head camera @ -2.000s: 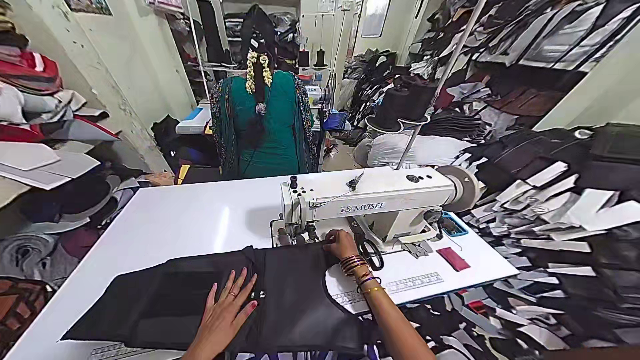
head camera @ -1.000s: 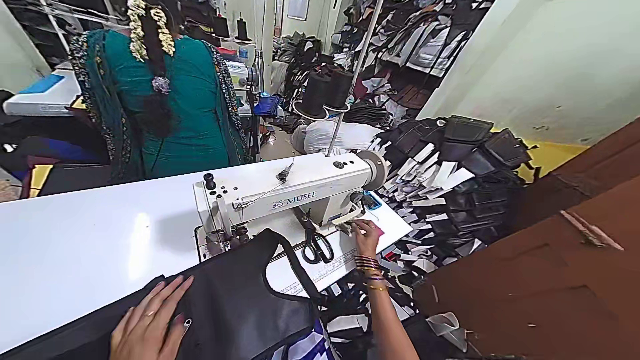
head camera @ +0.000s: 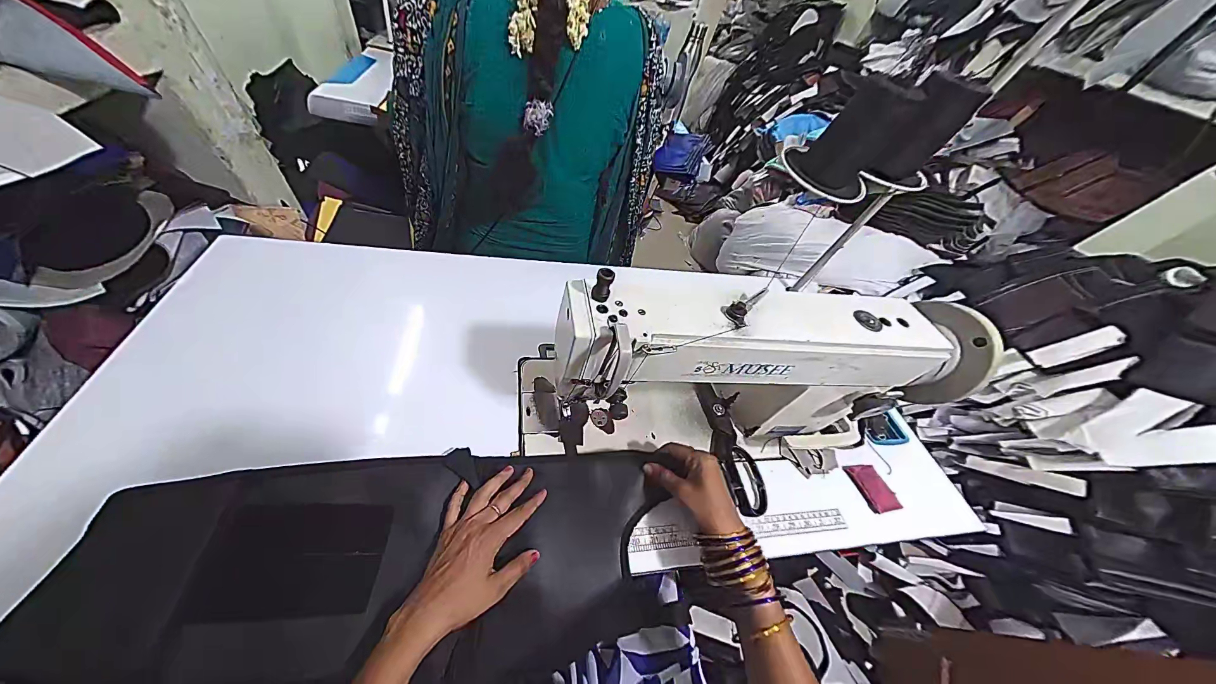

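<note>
A white sewing machine [head camera: 760, 351] stands on the white table, its needle area at the left end of the arm. Black fabric [head camera: 285, 551] lies along the near edge of the table, in front of the needle area. My left hand [head camera: 480, 541] rests flat on the fabric with its fingers spread. My right hand [head camera: 689, 480] pinches the fabric's upper right edge between thumb and fingers. Black-handled scissors [head camera: 746, 480] lie beside my right hand, under the machine arm. A ruler scale [head camera: 741, 527] runs along the table right of the fabric.
A small maroon cloth piece [head camera: 872, 487] and a blue-rimmed tray [head camera: 886, 427] lie at the table's right end. Beyond the table is a person in green [head camera: 560, 161]. Black thread cones [head camera: 874, 133] stand behind the machine. Heaped fabric pieces [head camera: 1092, 456] border the right side.
One second ago my right hand was at the machine's base, right of the scissors; now it holds the fabric edge left of them. The view has swung left again.
</note>
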